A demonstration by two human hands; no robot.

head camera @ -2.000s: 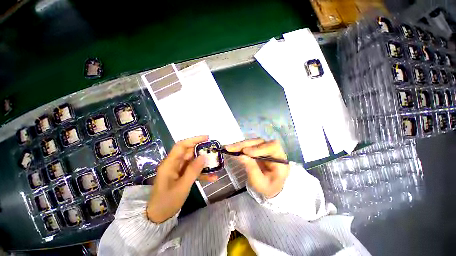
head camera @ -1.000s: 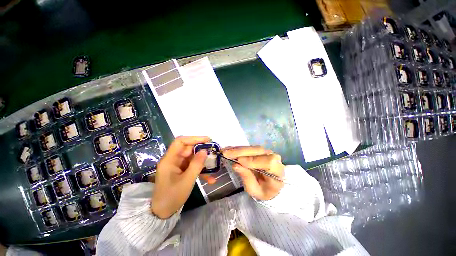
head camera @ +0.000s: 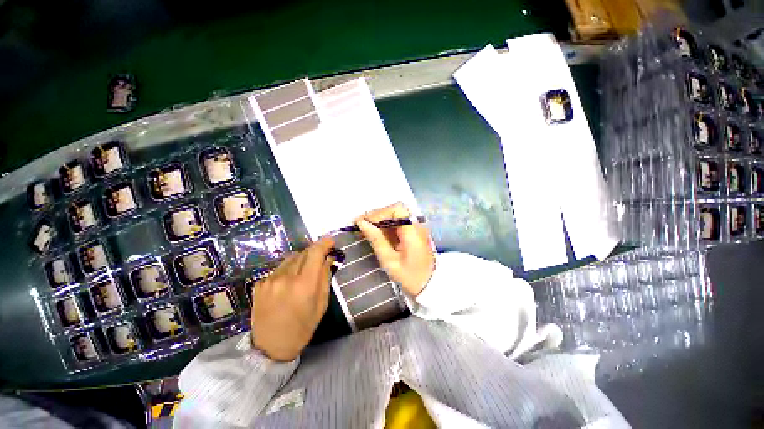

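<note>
My left hand (head camera: 291, 300) holds a watch housing (head camera: 337, 255), mostly hidden behind the fingers, with only a dark edge showing. My right hand (head camera: 398, 252) holds dark tweezers (head camera: 389, 223) like a pen, their tip pointing left over the strip. The label sheet (head camera: 366, 289) with grey-brown rectangles lies under and between my hands, and its upper end shows at the top. A white liner sheet (head camera: 348, 167) lies over its middle. Whether a piece is at the tweezer tip cannot be told.
A clear blister tray (head camera: 138, 237) partly filled with housings lies left. A housing (head camera: 121, 93) is on the green belt beyond the rail. White paper (head camera: 536, 184) bearing a single housing (head camera: 556, 106) lies right. Stacked trays (head camera: 649, 151) stand far right, with an empty tray (head camera: 624, 306) below.
My left hand has turned over, so the housing's face no longer shows. My right hand has moved up and left with the tweezers, now nearly level. The belt housing has shifted left.
</note>
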